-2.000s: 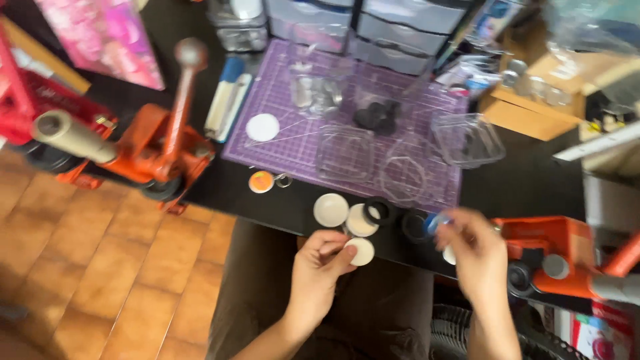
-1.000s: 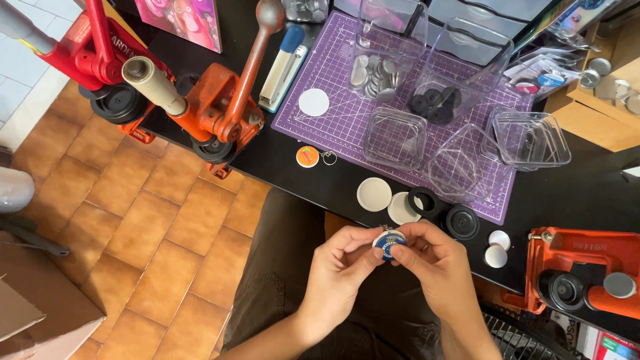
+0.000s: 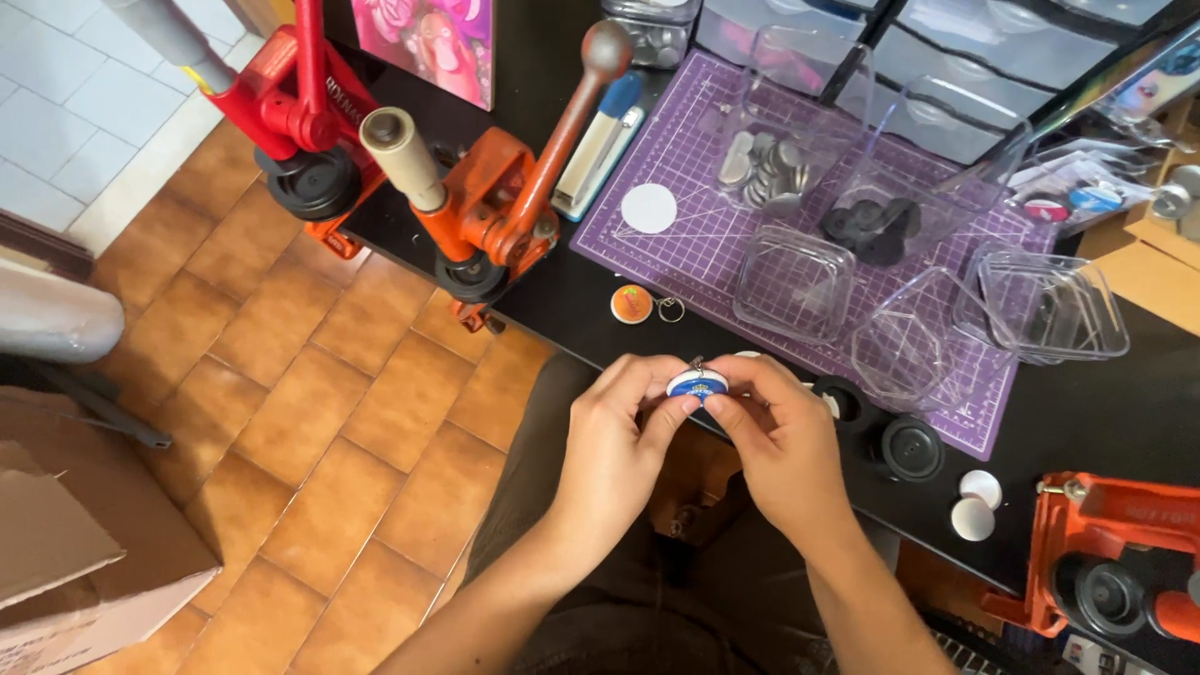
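A blue and white button keychain (image 3: pixel 698 385) is pinched between both hands above the table's front edge, tilted, with a small metal chain at its top. My left hand (image 3: pixel 621 441) grips its left rim with thumb and fingers; my right hand (image 3: pixel 783 441) grips its right rim. Just beyond lie an orange button keychain (image 3: pixel 632 305) and its metal split ring (image 3: pixel 670 309). Right of my right hand are a black plastic ring (image 3: pixel 843 404), a black round die (image 3: pixel 911 449) and two white discs (image 3: pixel 973 518). Another white disc is mostly hidden behind my right fingers.
A purple cutting mat (image 3: pixel 694 122) holds clear plastic containers, metal button shells (image 3: pixel 764 173) and black round parts (image 3: pixel 872 231). Orange button presses (image 3: pixel 497 206) (image 3: pixel 1116 534) and a red press (image 3: pixel 300 112) stand along the table's edge. A cardboard box (image 3: pixel 84 534) is at lower left.
Two seconds ago my hands were apart, the left at a white disc, the right near a blue item. One second ago both held the blue button, which they still hold. The view has shifted.
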